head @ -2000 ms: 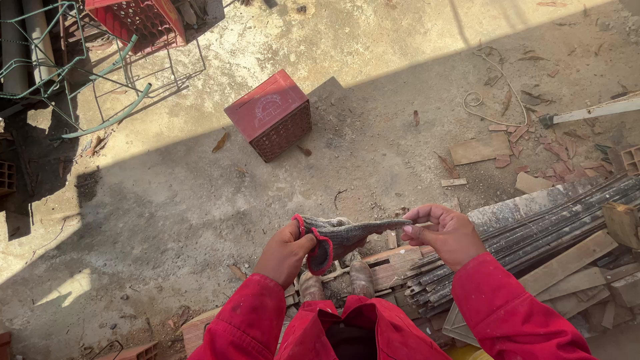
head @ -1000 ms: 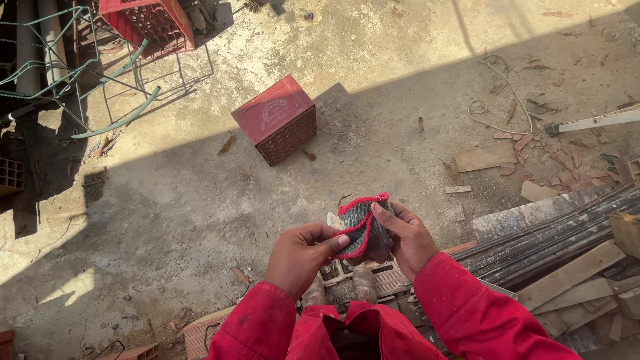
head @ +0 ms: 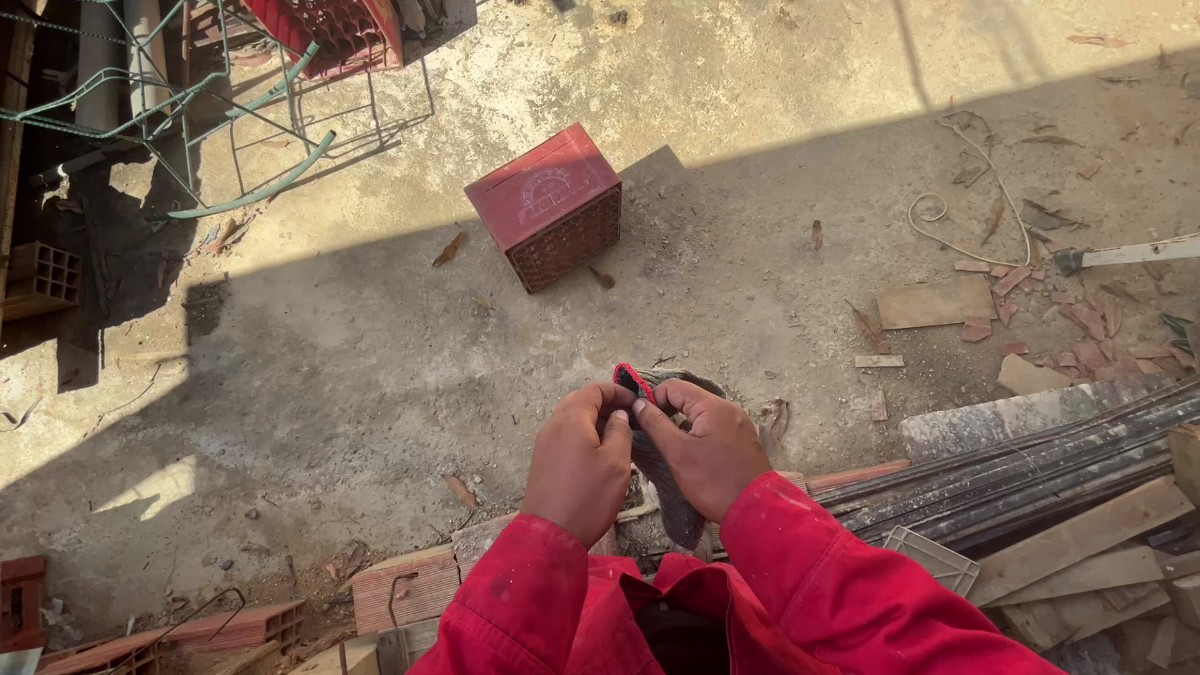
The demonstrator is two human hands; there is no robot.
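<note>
Both my hands are close together at the lower centre, pinching the red-edged cuff of a dark grey knit work glove (head: 677,499). My left hand (head: 583,461) grips the left side of the cuff between thumb and fingers. My right hand (head: 705,441) pinches its right side, with the thumb on the red edge. The glove's body hangs below and behind my right hand, which partly hides it. Past my hands, a red plastic crate (head: 548,192) rests on the concrete floor.
Green metal rods (head: 253,199) and another red crate (head: 375,33) lie upper left. Hollow clay bricks (head: 408,583) line the near edge. At right are dark metal bars (head: 1022,478), wood planks (head: 1087,539), a pale cord (head: 1008,202), a flat board (head: 936,302) and broken tile pieces (head: 1087,323).
Two seconds ago the glove was stretched sideways between my hands; one second ago it was bunched with its cuff spread. Now my hands are closer together at the cuff and the glove hangs down.
</note>
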